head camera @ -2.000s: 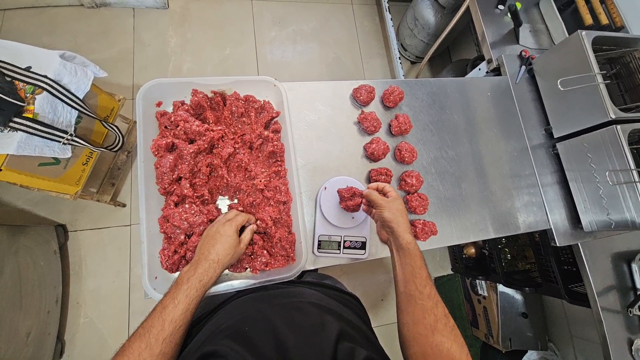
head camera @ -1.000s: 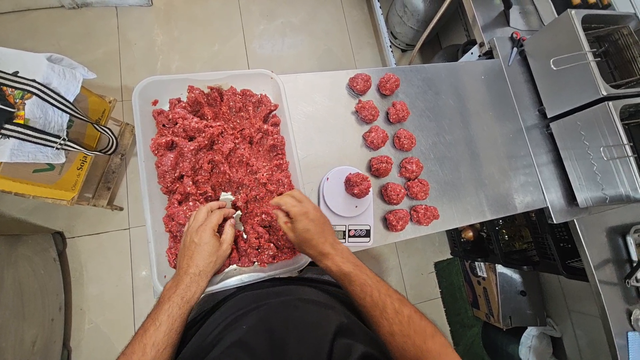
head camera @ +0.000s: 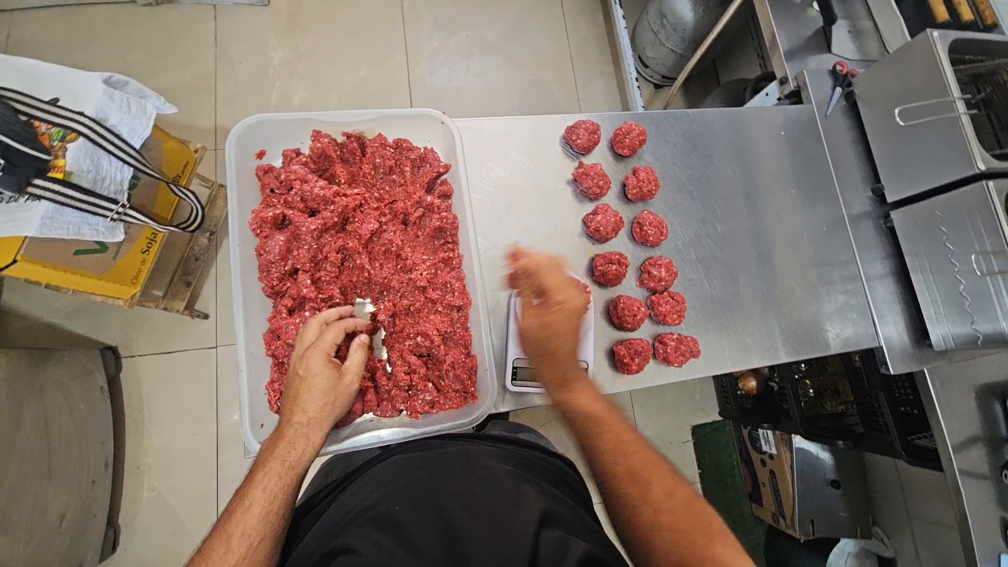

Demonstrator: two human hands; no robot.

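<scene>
Ground meat (head camera: 370,220) fills much of a translucent plastic tub (head camera: 478,315). My left hand (head camera: 327,358) rests on the meat's lower part, fingers curled beside a gap where the pale tub bottom shows; a little meat seems to be at its fingertips. Blurred by motion, my right hand (head camera: 547,311) is over the white digital kitchen scale (head camera: 524,376) and hides most of its plate; a reddish bit shows at its fingers. A piece of meat on the scale peeks out behind that hand. Right of the scale, meatballs (head camera: 610,268) stand in two columns on the steel table (head camera: 756,236).
Steel fryers (head camera: 913,118) with wire baskets and red-handled scissors (head camera: 839,83) are at the right. Below the table's right part is a black plastic crate (head camera: 835,402). A yellow cardboard box (head camera: 118,260) with a bag on it stands on wood at the left; a gas cylinder (head camera: 669,35) is behind.
My right hand was at the ball on the scale, then over the meat in the tub, and is now back above the scale. One more meatball stands in the near column than two seconds ago.
</scene>
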